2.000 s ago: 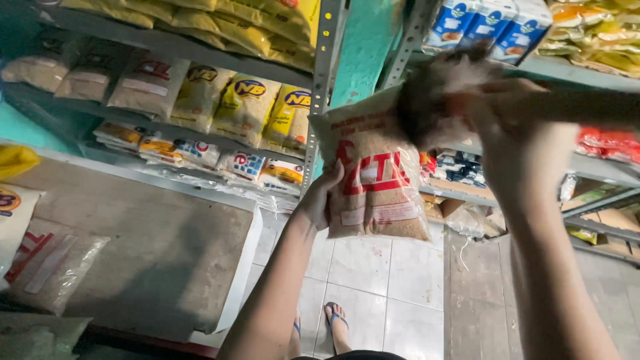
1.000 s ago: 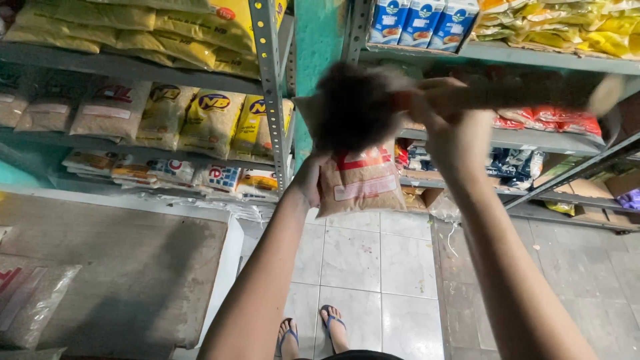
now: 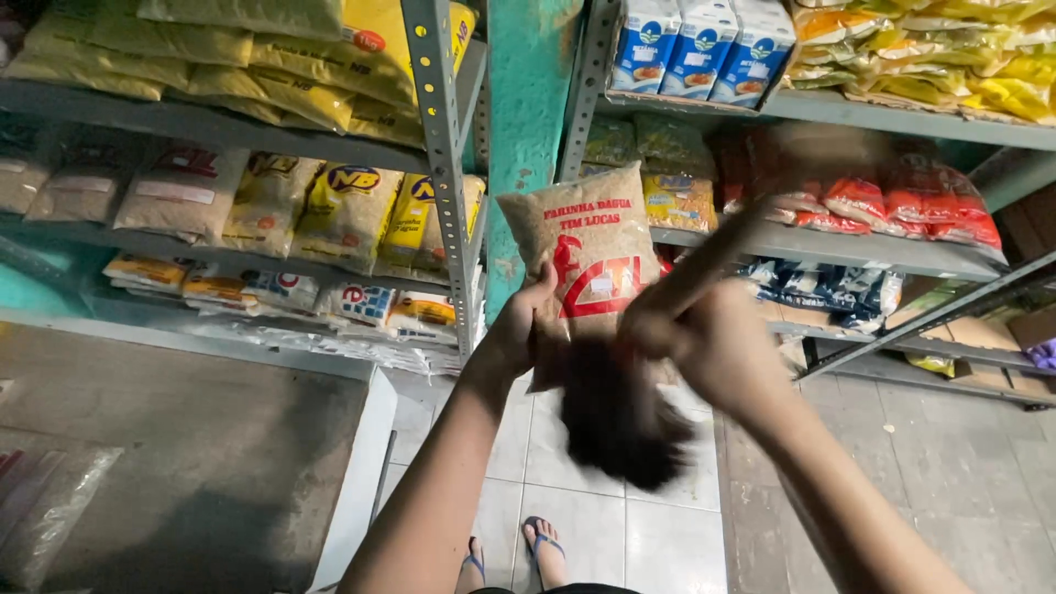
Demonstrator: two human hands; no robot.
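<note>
My left hand (image 3: 524,326) grips the left edge of a clear plastic bag of coarse flour (image 3: 590,239) with red print, held upright in front of me. In my right hand (image 3: 701,338) is the wooden handle (image 3: 726,247) of a duster, which slants up to the right and is blurred by motion. Its dark bristle head (image 3: 623,421) hangs below my right hand, over the lower part of the bag, and hides that part.
A metal shelf (image 3: 206,128) on the left bears yellow and clear flour bags (image 3: 342,210). The right shelf (image 3: 866,247) holds blue-and-white cartons (image 3: 701,54) and red packets (image 3: 924,202). A grey surface (image 3: 206,429) with a plastic bag (image 3: 49,511) lies at lower left.
The duster's head has swung from the upper part of the bag down to its lower part. The bag has stayed in my left hand.
</note>
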